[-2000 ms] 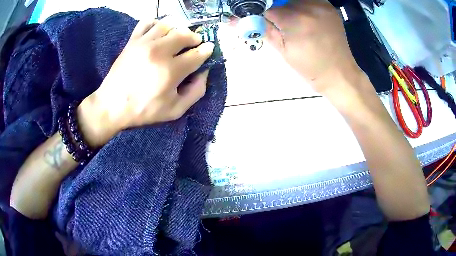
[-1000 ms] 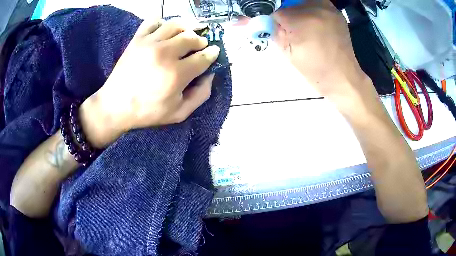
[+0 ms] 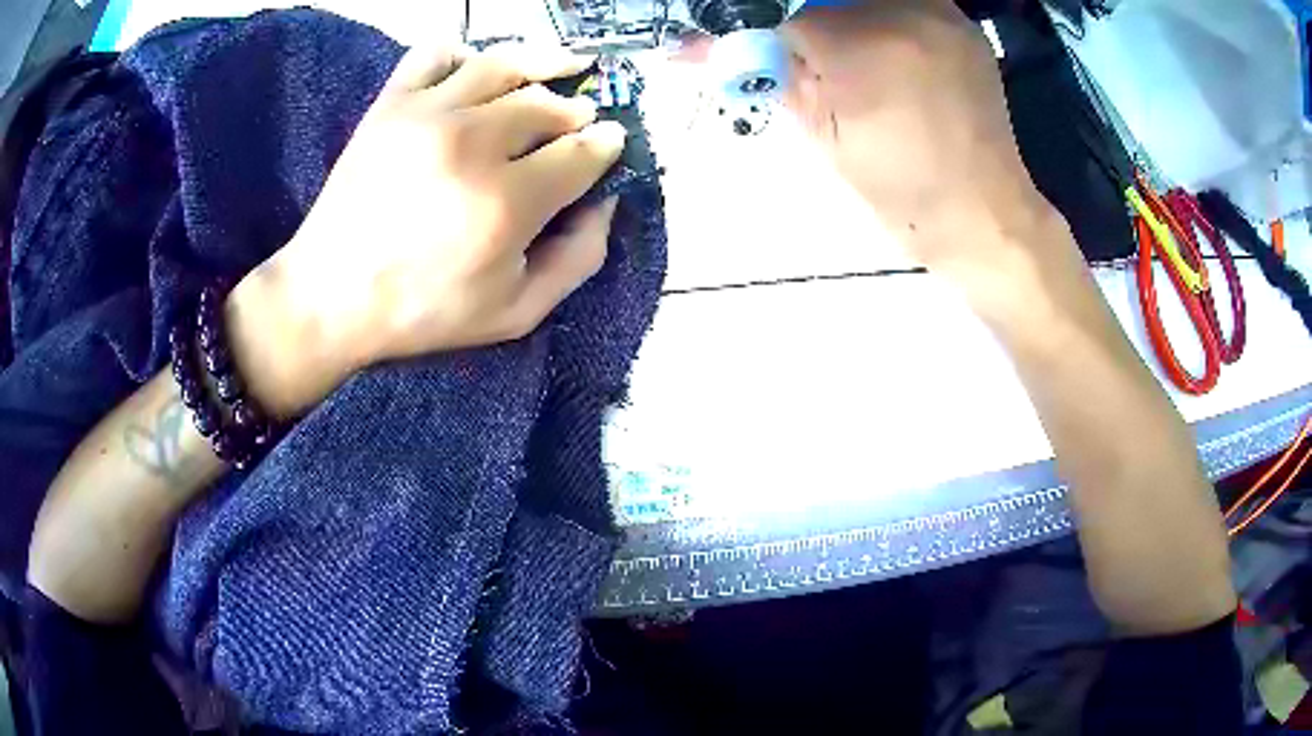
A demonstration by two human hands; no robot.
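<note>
A dark navy coarse-woven garment piece [image 3: 389, 532] lies on the left of the white table and hangs over its front edge, with frayed threads at its border. My left hand [image 3: 446, 216] lies on it, fingertips pressing the cloth beside the small metal presser foot [image 3: 616, 84]. The seam under the fingers is mostly hidden. My right hand [image 3: 878, 86] is at the machine head, right of the white-grey disc [image 3: 751, 84] and the dark ribbed round part [image 3: 738, 12]. Its fingers are hidden or washed out, so its grip cannot be told.
Scissors with red-orange loop handles [image 3: 1180, 295] lie at the right, beside a flat black rectangle [image 3: 1072, 158] and a fuzzy dark strip [image 3: 1255, 245]. A ruled tape [image 3: 835, 554] follows the curved front table edge [image 3: 863, 578]. An orange cord [image 3: 1269, 496] hangs at the right.
The view has shifted slightly. Both hands and the cloth stay in nearly the same places around the machine head.
</note>
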